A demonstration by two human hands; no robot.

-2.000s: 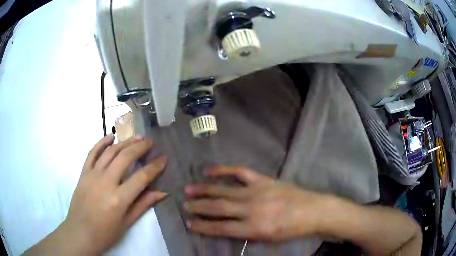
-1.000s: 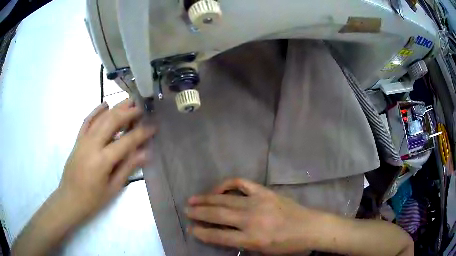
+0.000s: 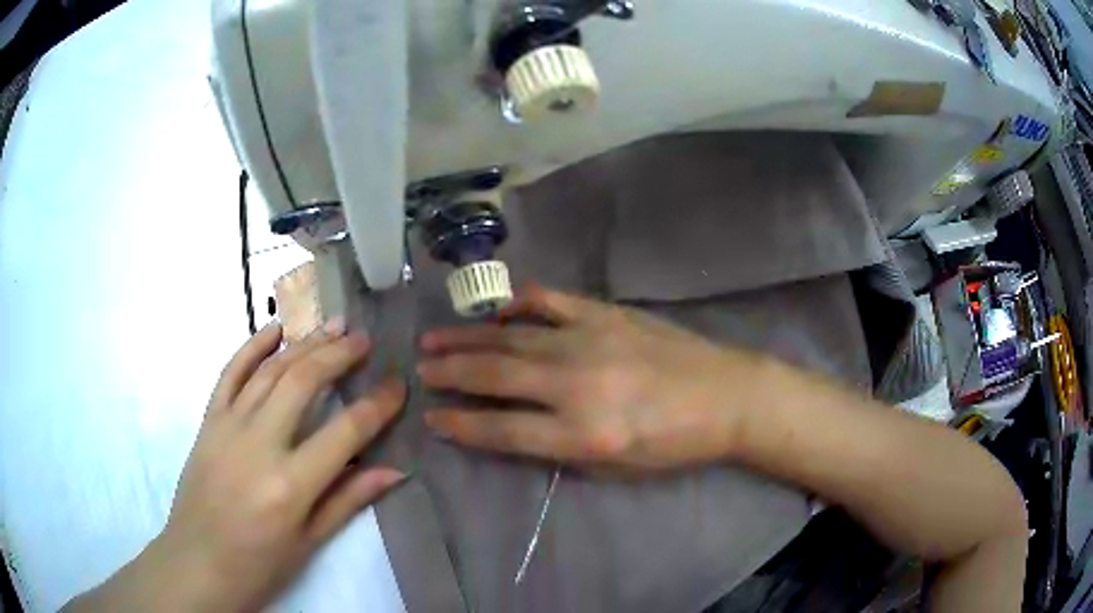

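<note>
The grey-brown cloth (image 3: 719, 347) lies under the machine head and hangs towards me. Its left edge runs below the presser foot area, which the white machine arm (image 3: 369, 156) mostly hides. My left hand (image 3: 282, 461) rests with spread fingertips on the cloth's left edge, just below the head, holding nothing visible. My right hand (image 3: 599, 389) lies flat on the cloth, its fingertips just below the lower tension knob (image 3: 479, 287). A thin silver tool (image 3: 537, 527) sticks out from under my right palm; its grip is hidden.
A tan patch (image 3: 300, 302) sits left of the head on the white table (image 3: 108, 311). At the right are an open box of small items (image 3: 1001, 335) and yellow-orange handles (image 3: 1061, 365). The upper knob (image 3: 551, 82) hangs over the cloth.
My right hand has moved up the cloth towards the machine head. The cloth has shifted further under the arm, with its flap higher. My left hand sits slightly lower than one second ago.
</note>
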